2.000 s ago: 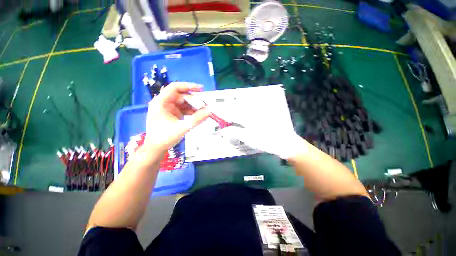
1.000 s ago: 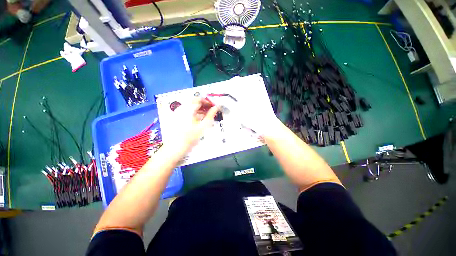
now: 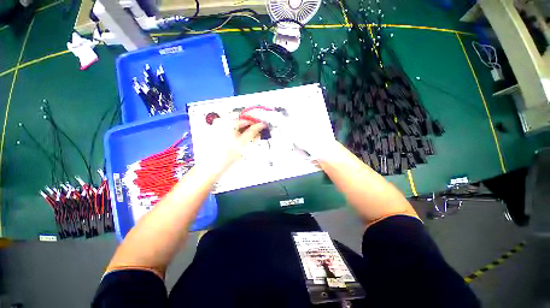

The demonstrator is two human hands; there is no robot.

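A flat white fixture box lies in front of me, with a dark-red button at its upper left. My left hand is over the box, its fingertips closed on a red lead wire near the small dark centre part. The red wire curves above the fingertips. My right hand, in a white glove, is over the right half of the box; it blends with the white surface, and its fingers and any hold are unclear. A small dark piece shows at its lower edge.
Two blue trays stand left: red leads in the lower tray, black leads in the upper. Modules with leads line up far left. A heap of black cabled modules lies right. A fan and coiled cable are behind.
Over two seconds, my hands went from holding the red wire above the box to working low over it. Since one second ago, the hands have barely moved; the view has shifted slightly.
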